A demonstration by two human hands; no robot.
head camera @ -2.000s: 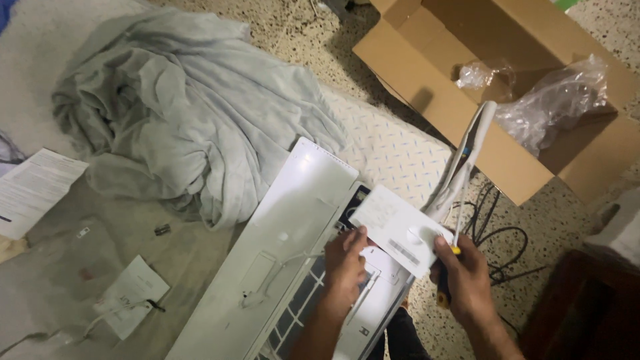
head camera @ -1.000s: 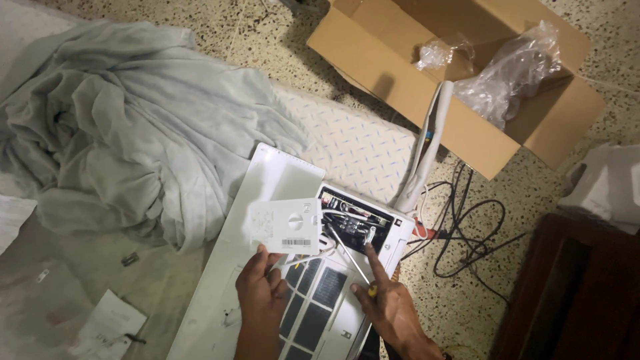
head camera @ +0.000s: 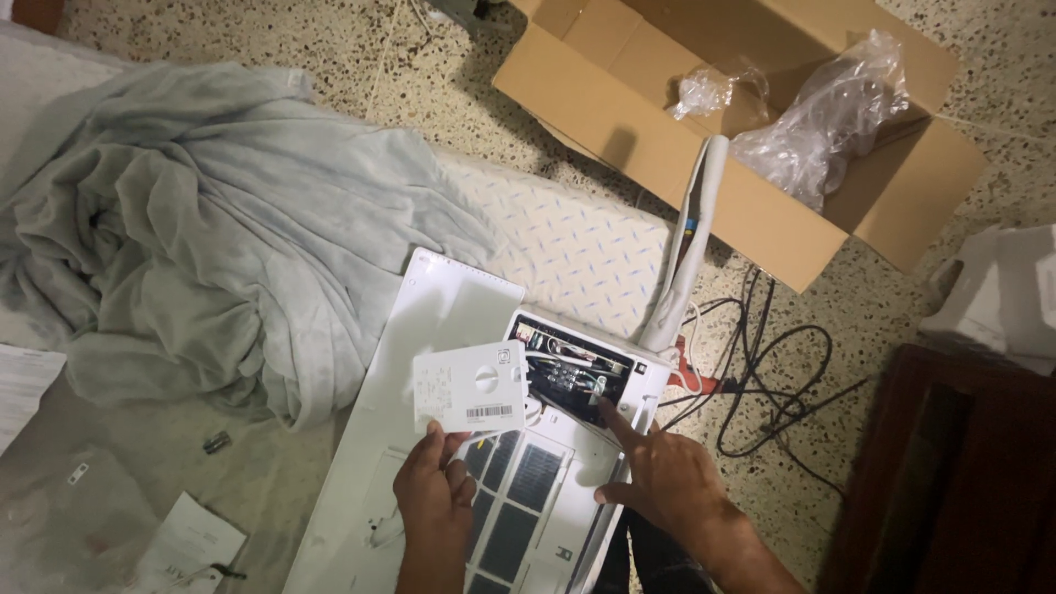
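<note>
The white indoor unit of a split air conditioner lies with its front panel swung open and its filter grilles showing. My left hand pinches the lower edge of a flat white cover plate, which bears a printed label and a barcode. Right beside the plate, the wiring compartment is exposed, with wires and a terminal block inside. My right hand reaches over the unit's edge, index finger extended to the compartment's lower right part, thumb apart; no tool shows in it. Its curled fingers are partly hidden.
A grey blanket lies on the patterned mattress beyond the unit. An open cardboard box holds clear plastic wrap. A pale sleeved pipe bundle rises beside it. Black cable loops over the speckled floor near dark furniture.
The cover plate has moved off the wiring compartment toward the left, in my left hand. The screwdriver seen earlier with my right hand is out of sight; that hand's index finger now reaches into the compartment.
</note>
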